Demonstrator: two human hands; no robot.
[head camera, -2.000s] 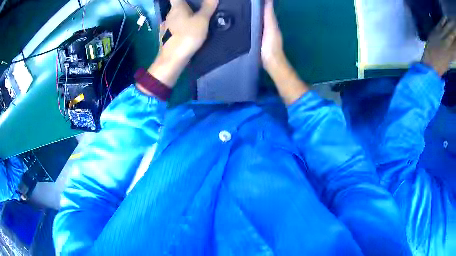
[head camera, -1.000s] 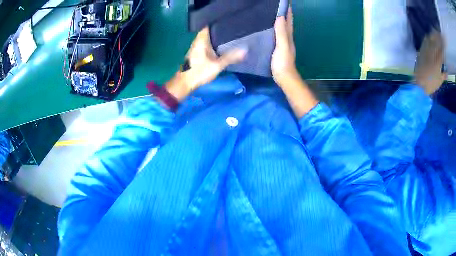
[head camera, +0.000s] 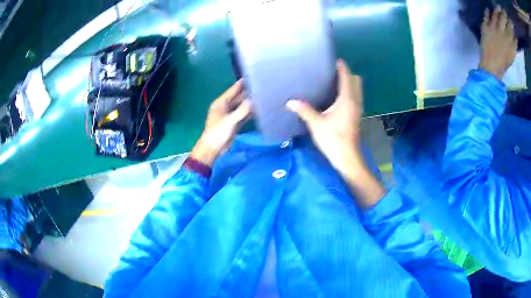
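Observation:
A smooth grey-silver housing (head camera: 285, 64) is held upright in front of my chest, slightly blurred, its top end reaching the frame's upper edge. My left hand (head camera: 226, 119) is at its lower left side, with the fingertips against or behind the edge. My right hand (head camera: 340, 116) grips its right side, thumb on the pale face. A dark part shows behind the housing's left edge; what it is cannot be told. An open black unit (head camera: 122, 99) with boards, an amber strip and thin red, black and white wires lies on the green mat to the left.
The green bench mat (head camera: 378, 58) runs across the view. At the right, another person's hand (head camera: 498, 38) is on a dark item over a white area edged with yellow tape (head camera: 420, 70). A pale rail (head camera: 87, 38) and another unit (head camera: 26, 102) are at the left.
The housing has turned from its dark face, with a round lens, to a smooth pale face. My right thumb now lies on that face; my left hand has moved to its left edge.

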